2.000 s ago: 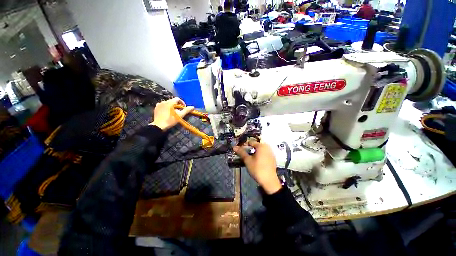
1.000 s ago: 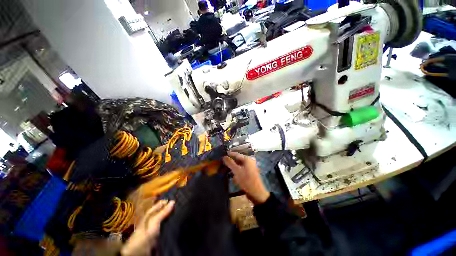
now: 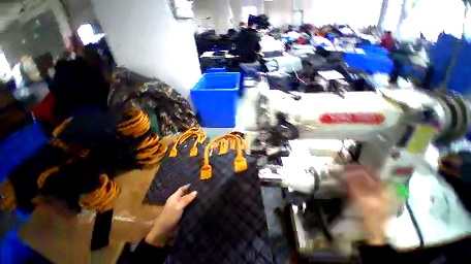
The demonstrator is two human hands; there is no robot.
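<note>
A black check-patterned bag body panel (image 3: pixel 222 216) lies in front of me, left of the sewing machine. Its yellow-orange handle (image 3: pixel 223 138) arches up, with both tabs flat on the panel. More panels with yellow-orange handles lie behind and left of it. My left hand (image 3: pixel 173 214) rests at the panel's left edge, fingertips on it and slightly apart. Whether it grips the edge is hidden. My right hand (image 3: pixel 366 198) is strongly blurred, in front of the machine's base and away from the panel. No object shows in it.
The white cylinder-bed sewing machine (image 3: pixel 341 111) stands at right, its needle area just right of the panels. Black pieces with bunched handles (image 3: pixel 100 193) are piled left on the brown board (image 3: pixel 131 221). A blue bin (image 3: pixel 217 100) and camouflage cloth (image 3: pixel 150 100) are behind. A person stands farther back.
The bag panel that I held near the needle now lies flat left of the machine. My right hand has moved off it to the right. My left hand has moved up and rightward.
</note>
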